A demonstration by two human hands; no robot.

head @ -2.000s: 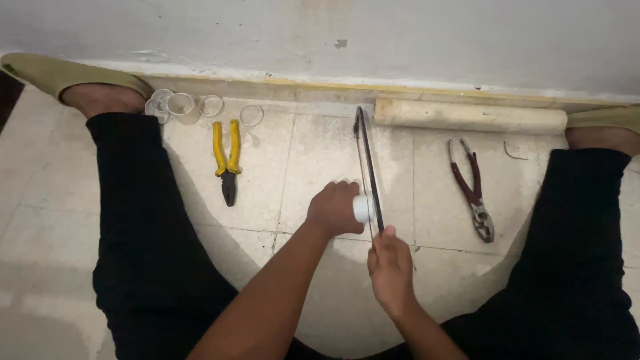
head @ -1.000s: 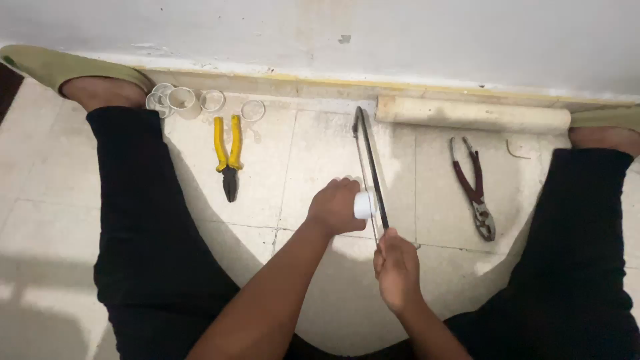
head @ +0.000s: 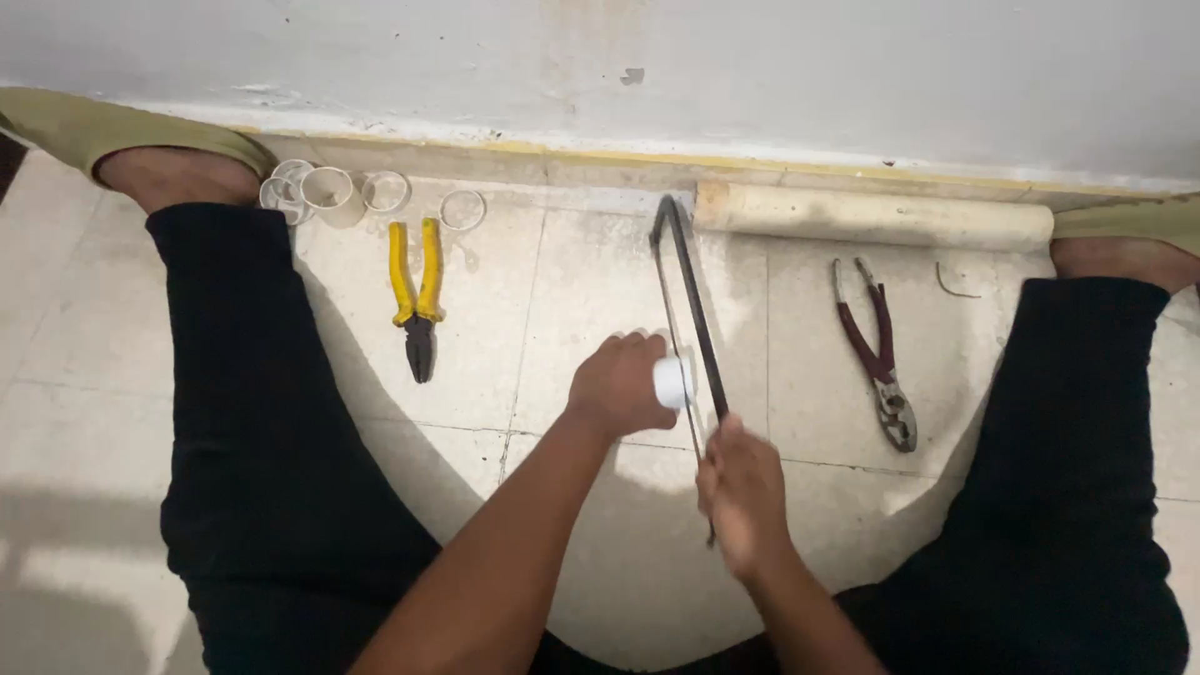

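My left hand [head: 623, 384] is closed around a short white plastic pipe piece [head: 671, 382], whose end sticks out on the right of the fist. In my right hand [head: 745, 487] is the near end of a black-framed hacksaw [head: 696, 309]. The saw points away from me toward the wall, and its thin blade crosses the pipe piece just beside my left fingers. How deep the blade sits in the plastic cannot be seen. The saw's handle end is mostly hidden by my right hand.
Yellow-handled combination pliers [head: 417, 300] lie at left, below several cut plastic rings [head: 462, 210]. A long cream pipe [head: 872, 216] rests along the wall base. Slip-joint pliers [head: 877, 356] with dark red handles and a thin curved strip [head: 954, 281] lie at right. My legs flank the area.
My right hand has moved slightly toward me since a second ago, still on the hacksaw. My left hand has stayed in about the same place around the pipe piece.
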